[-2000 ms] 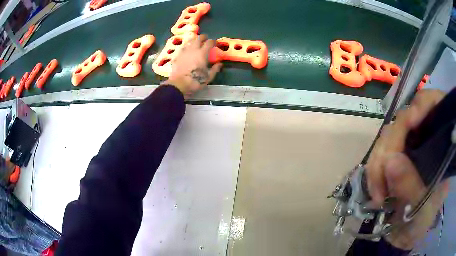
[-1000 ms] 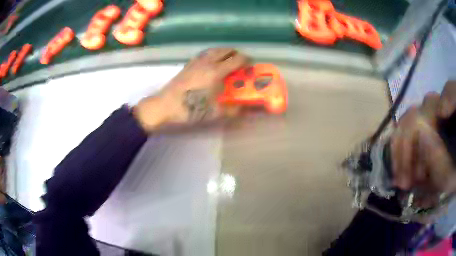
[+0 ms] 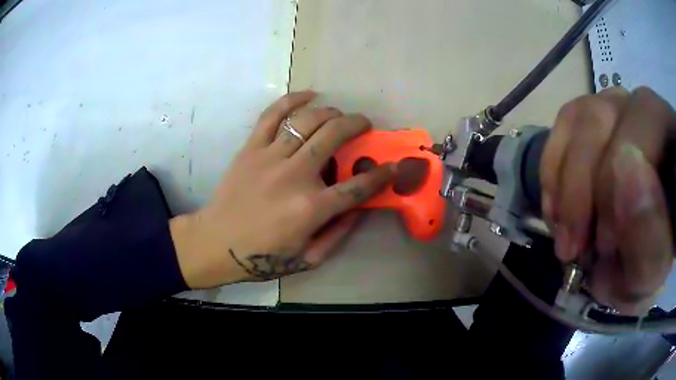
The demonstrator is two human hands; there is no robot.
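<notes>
The orange controller-shaped housing (image 3: 425, 194) lies on the beige part of the bench, its left end under my left hand. My left hand (image 3: 296, 178) presses and grips it, with fingers across its top and one finger by an opening. My right hand (image 3: 611, 193) is closed around the black body of the electric screwdriver (image 3: 528, 167), which is tilted. Its silver nose (image 3: 461, 152) is at the housing's upper right corner, by a small dark hole. Whether the tip touches is unclear. Another small hole shows in the lower right leg.
The dark screw feed hose (image 3: 548, 61) runs from the nose to the upper right. A thin pale tube (image 3: 530, 297) loops below the screwdriver. A white-grey unit (image 3: 634, 48) with vent dots stands at right. The bench's white sheet (image 3: 141, 82) is at left.
My left hand has brought a housing from the green conveyor down onto the bench. My right hand has brought the screwdriver in to it. The view has tilted down, and the conveyor is out of view.
</notes>
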